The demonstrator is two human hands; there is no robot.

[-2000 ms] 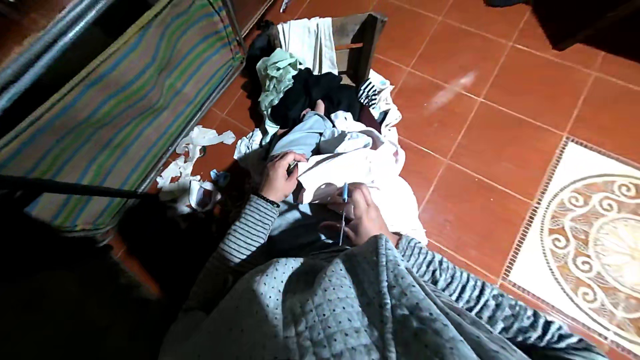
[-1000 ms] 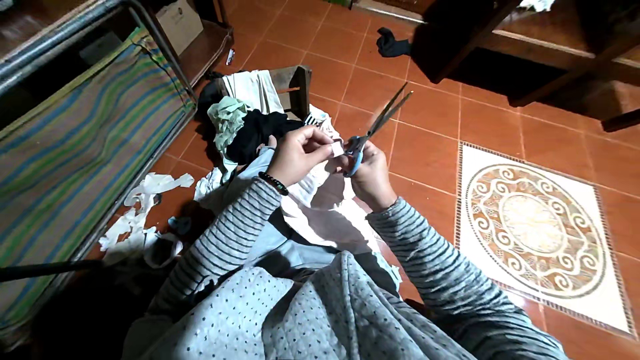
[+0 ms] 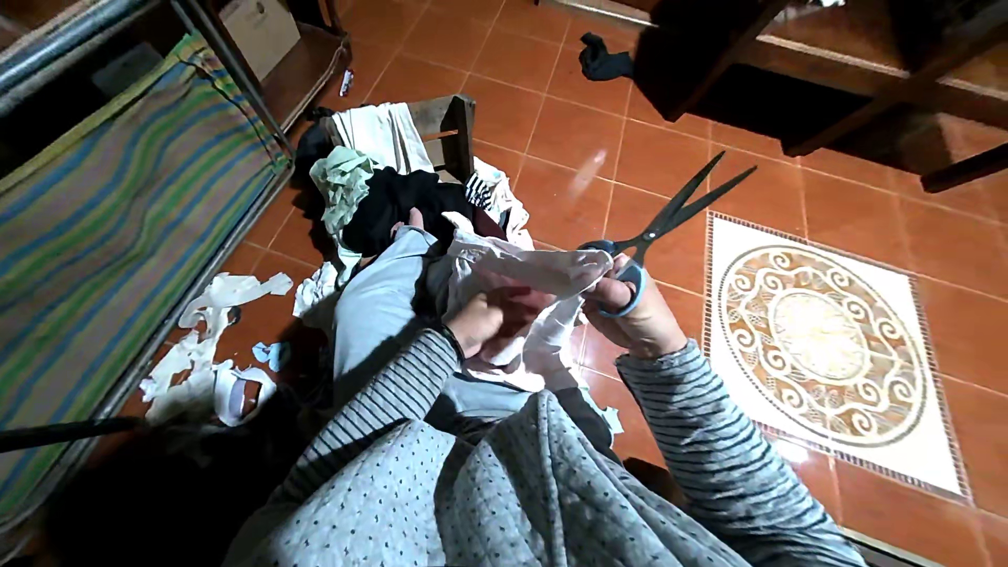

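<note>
My right hand [image 3: 642,315] holds a pair of scissors [image 3: 650,235] by their blue handles, with the dark blades apart and pointing up and away to the right. Between its thumb and fingers it also pinches an edge of a thin white cloth [image 3: 543,272]. The cloth spreads over my lap, and my left hand [image 3: 476,323] is at its near left part, fingers partly hidden by the fabric; whether they grip it cannot be told. Light blue-grey trousers [image 3: 370,307] show under the cloth.
Ahead, a wooden chair [image 3: 457,134] bears white, green and black clothes [image 3: 402,197]. White cloth scraps [image 3: 193,354] lie on the tiled floor at left, beside a striped fabric panel [image 3: 118,213]. A dark cloth [image 3: 605,59] lies farther off. Wooden furniture [image 3: 835,87] stands at upper right.
My left hand has moved down from near the scissors to the cloth over my lap. The white cloth is now raised and spread between my hands. Scissors remain in my right hand.
</note>
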